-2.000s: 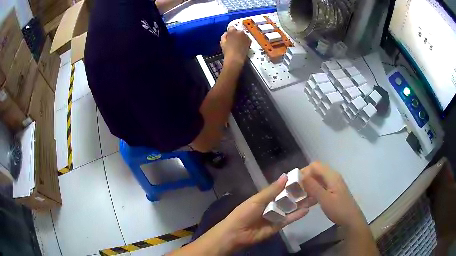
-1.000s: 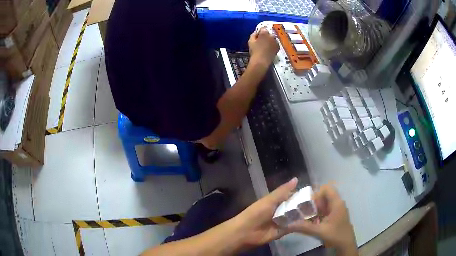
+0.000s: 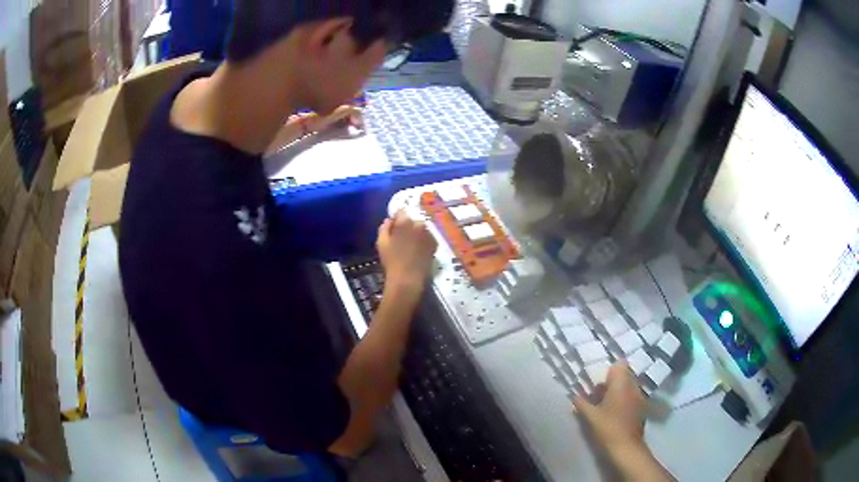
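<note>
White plastic housings [image 3: 591, 352] stand in stepped rows on the white desk, beside a black mouse [image 3: 680, 339]. My right hand [image 3: 617, 409] is at the near edge of these rows, its fingertips against the front housings. Whether it grips one is hidden by the fingers. My left hand is out of the picture. An orange jig [image 3: 471, 240] with several white pieces lies on a perforated base plate [image 3: 485, 320], beyond the stacks to the left.
A coworker [image 3: 226, 282] sits at left on a blue stool [image 3: 250, 458], one hand beside the jig. A keyboard [image 3: 452, 395] runs along the desk's left edge. A ribbed duct [image 3: 603, 174], monitor [image 3: 791, 216] and control panel [image 3: 735, 329] stand behind and right. A carton edge [image 3: 782, 461] shows lower right.
The view has tilted up. My right hand has moved from the held housings to the desk stacks. My left hand and the housings it held have left the picture.
</note>
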